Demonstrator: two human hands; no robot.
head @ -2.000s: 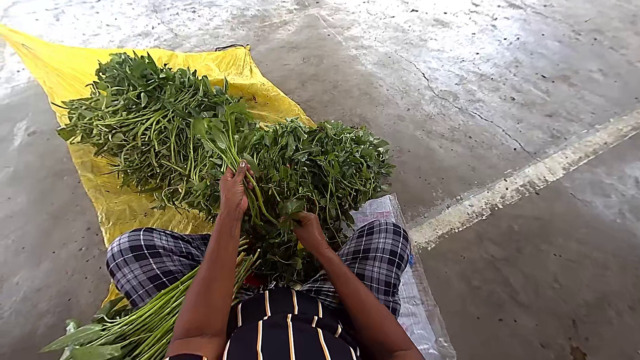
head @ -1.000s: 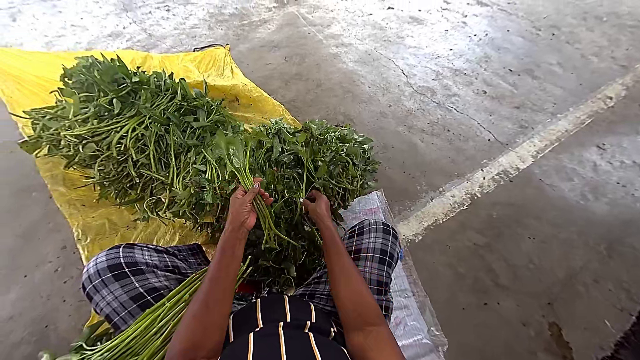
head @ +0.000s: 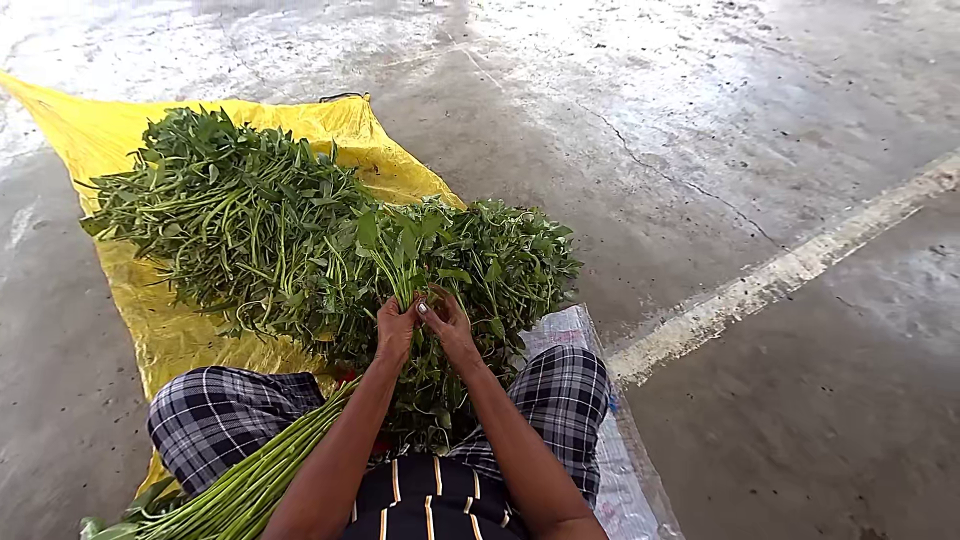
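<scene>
My left hand (head: 396,328) is closed around a small bunch of leafy green stems (head: 401,274), leaves pointing away from me. Touching that bunch from the right, my right hand (head: 448,322) has its thumb and fingers at the stems beside my left thumb; whether it grips a stem is unclear. Beneath and beyond both hands lies a big heap of leafy greens (head: 247,202), which reaches down between my knees. A sheaf of long green stems (head: 247,480) rests against my left thigh, under my left forearm.
A yellow plastic sheet (head: 150,315) lies under the heap on the left. At my right knee is a whitish woven plastic sheet (head: 630,480). The concrete floor (head: 750,420) around them has a crack and a pale painted line (head: 780,277). My legs are crossed in plaid trousers (head: 225,420).
My right hand has moved left from the right part of the heap to meet my left hand. The bunch in my left hand now stands more upright than a second ago.
</scene>
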